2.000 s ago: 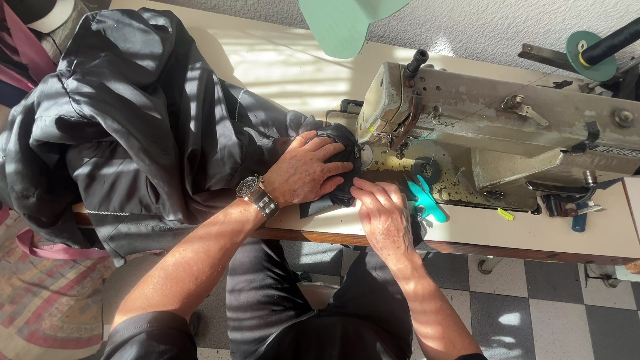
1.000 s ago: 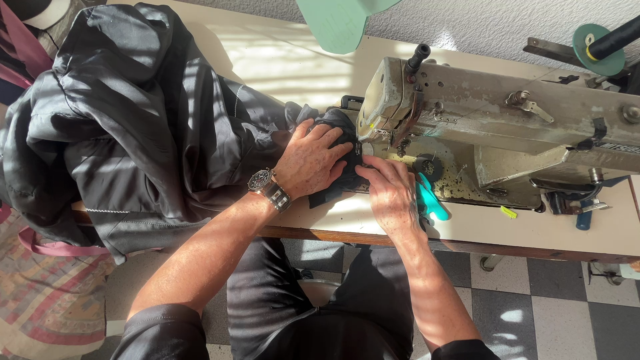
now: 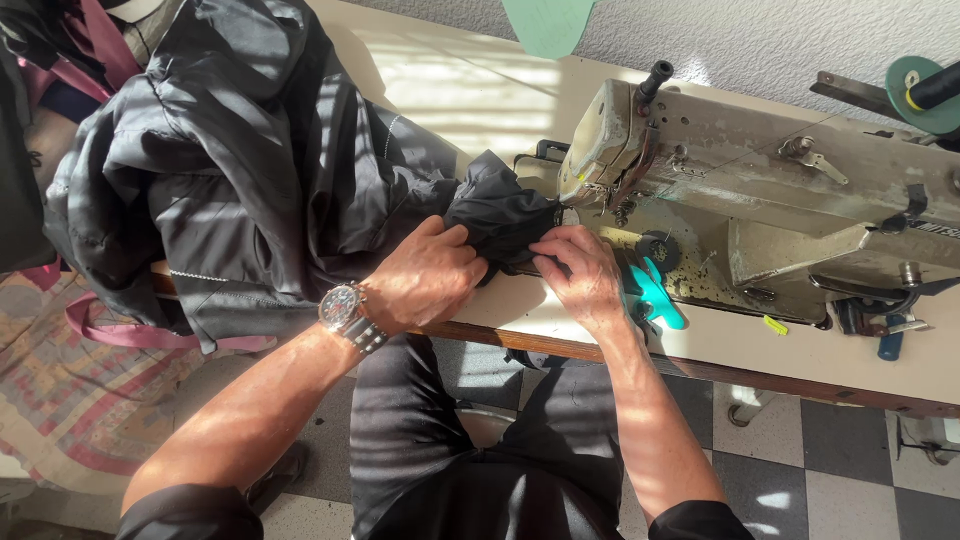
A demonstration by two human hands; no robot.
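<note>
A large black garment [image 3: 225, 165] lies bunched over the left of the sewing table, and its gathered end reaches the needle area of an industrial sewing machine [image 3: 720, 165]. My left hand [image 3: 427, 277], with a watch on the wrist, has its fingers curled on the front edge of that gathered cloth. Just in front of the presser foot, my right hand [image 3: 581, 274] pinches the cloth's right edge between thumb and fingers. The needle tip is hidden by the machine head and the fabric. Turquoise-handled thread snips [image 3: 656, 296] lie right of my right hand.
A dark round disc [image 3: 657, 250] rests on the machine bed. Near the table's front edge are a small yellow piece [image 3: 775, 325] and a blue-handled tool [image 3: 890, 337]. A thread spool [image 3: 934, 90] stands at the back right. A green pattern piece [image 3: 550, 26] hangs over the back edge.
My left hand has moved left and toward the table's front edge, off the top of the gathered cloth. More of the bunched cloth beside the needle is uncovered. My right hand stays near the presser foot.
</note>
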